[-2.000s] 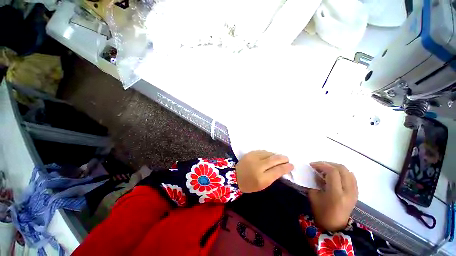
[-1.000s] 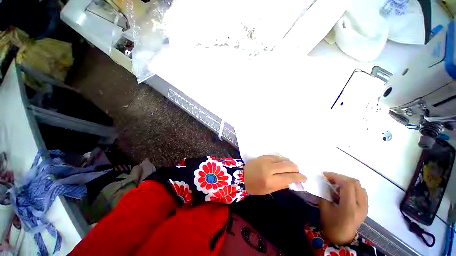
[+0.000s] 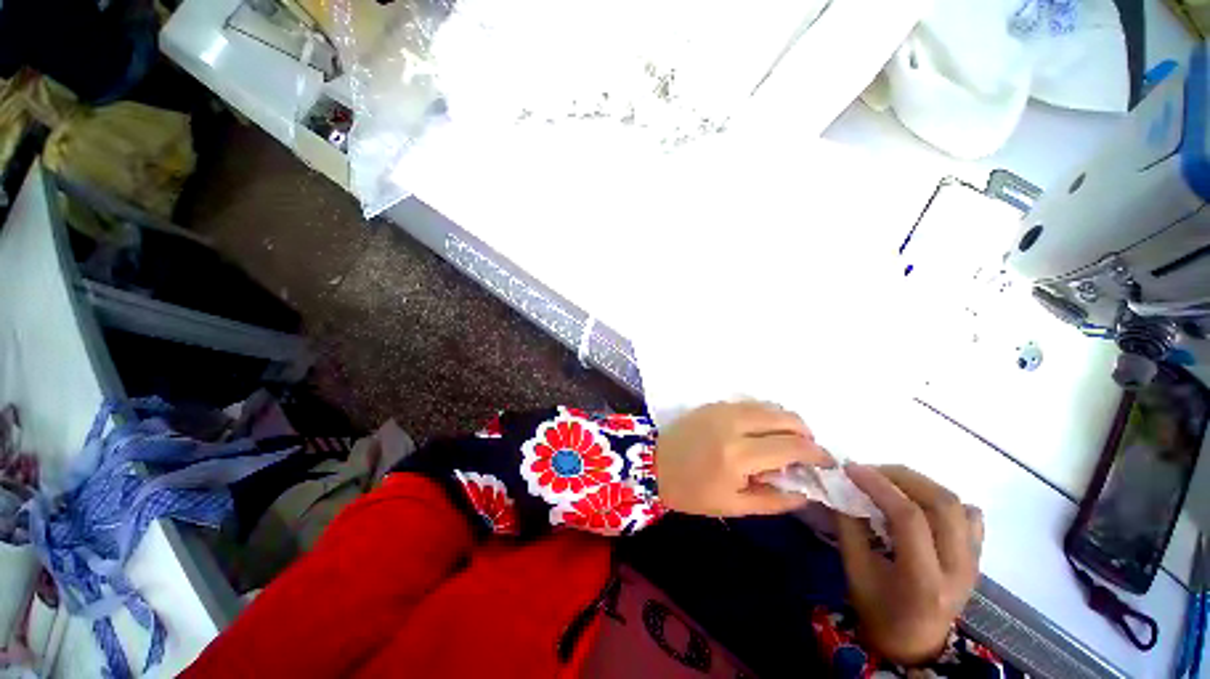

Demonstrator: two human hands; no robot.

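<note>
A white fabric piece [image 3: 825,488] is bunched between my two hands at the table's front edge. My left hand [image 3: 733,459] grips its left end with fingers and thumb. My right hand [image 3: 910,555] grips its right end, fingers curled over it. More white cloth spreads behind my hands, but glare hides its outline. The sewing machine head [image 3: 1128,219] stands at the right, away from both hands, above the pale needle plate [image 3: 975,285].
A smartphone [image 3: 1139,478] with a loop strap lies at the right. A clear plastic bag [image 3: 392,100] is at the upper left. A ruler strip [image 3: 511,284] runs along the front edge. Blue striped cloth [image 3: 113,511] hangs at the far left. White pieces lie behind.
The fabric between my hands was flatter and is now crumpled or folded. My hands have drawn slightly closer together. The view has shifted since the oldest frame.
</note>
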